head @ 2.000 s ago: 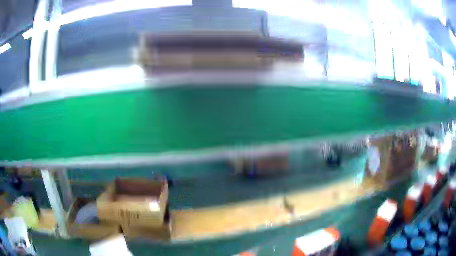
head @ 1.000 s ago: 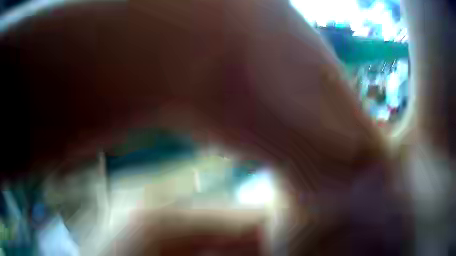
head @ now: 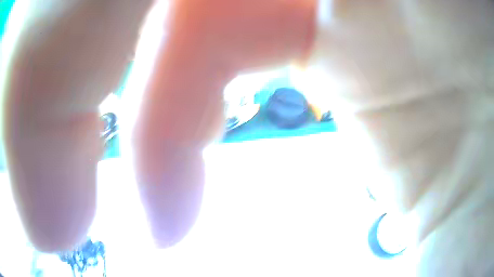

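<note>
A bare hand, apparently my right hand (head: 179, 124), fills much of the view very close to the lens and is blurred. Its fingers hang apart on the left, and creased skin shows on the right. I see nothing between the fingers. My left hand cannot be made out. Behind the fingers, a dark blue-grey round unit (head: 288, 107) lies on a teal surface. A pale round item with a blue edge (head: 389, 235) is at the lower right, partly washed out.
An overexposed white surface (head: 271, 200) spans the middle and bottom; its details are lost. A dark tangled heap, possibly cables (head: 86, 258), shows at the lower left. Small dark and pale items lie behind the fingers, too blurred to name.
The belt and shelf view has given way to a close, bright downward view. The large blurred hand shape has shifted, and separate fingers now show. The round items have come into view.
</note>
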